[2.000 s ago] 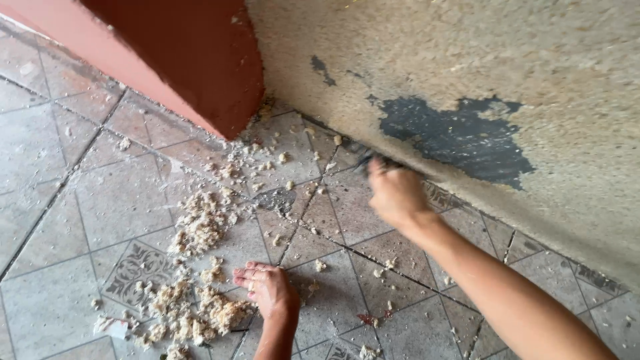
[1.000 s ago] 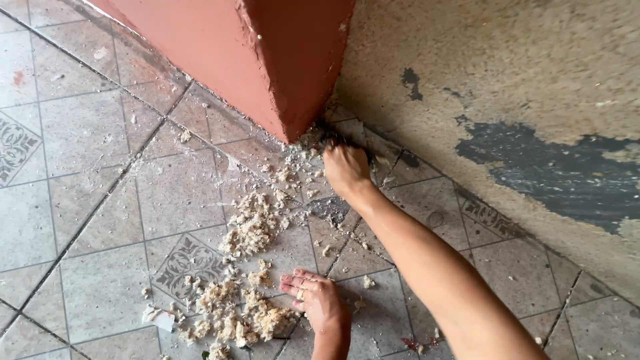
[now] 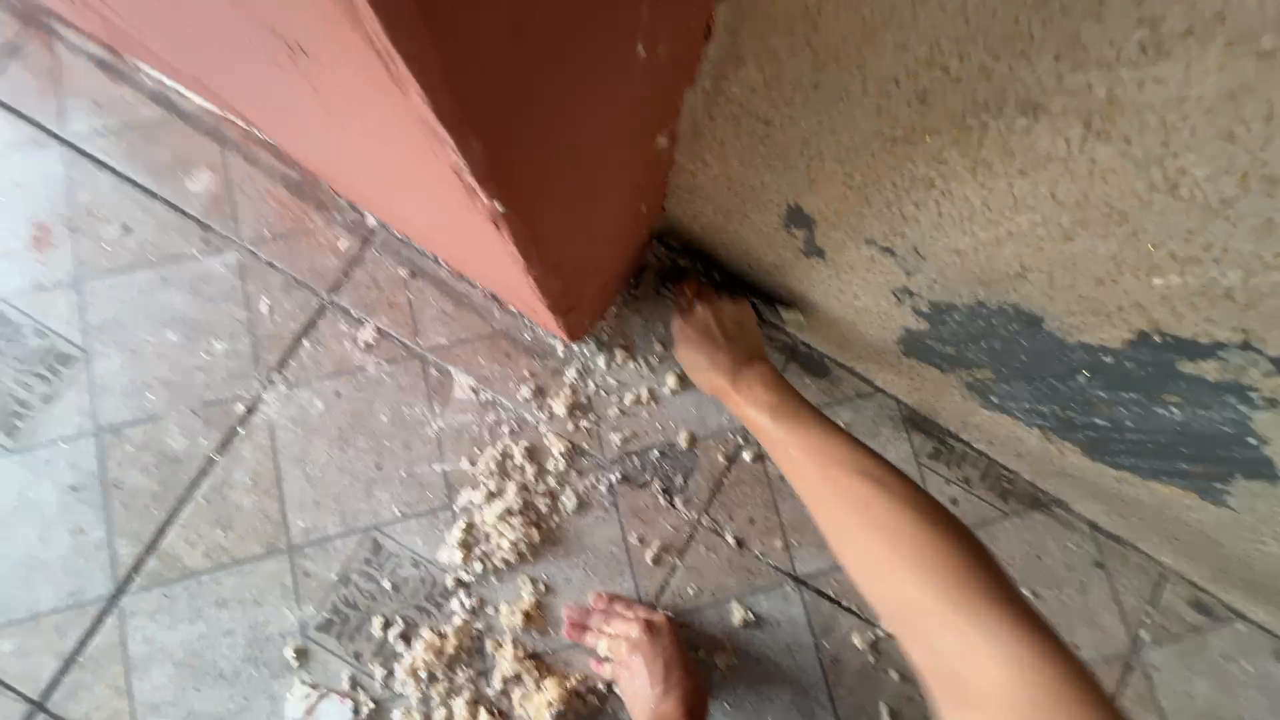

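My right hand (image 3: 715, 335) is closed around a dark, brush-like tool (image 3: 690, 262), blurred and partly hidden, in the corner where the red painted pillar (image 3: 600, 150) meets the rough tan wall (image 3: 950, 130). At the bottom, my left hand (image 3: 635, 650) is low over the tiled floor with its fingers extended toward the left, bits of crumbly matter on them. Its fingertips are beside a heap of pale, crumbly clumps (image 3: 460, 665). Another heap of the same matter (image 3: 500, 510) lies between that one and the pillar's corner.
Grey patterned floor tiles (image 3: 190, 480) bear scattered crumbs and whitish smears. The pillar's sharp edge juts toward the heaps. A dark grey patch (image 3: 1090, 390) shows on the wall where the coating is gone. A flat white scrap (image 3: 318, 702) lies at the bottom left.
My right hand has moved left along the base of the wall with the dark tool, into the corner by the pillar. My left hand stays beside the clumps. The view has shifted toward the pillar.
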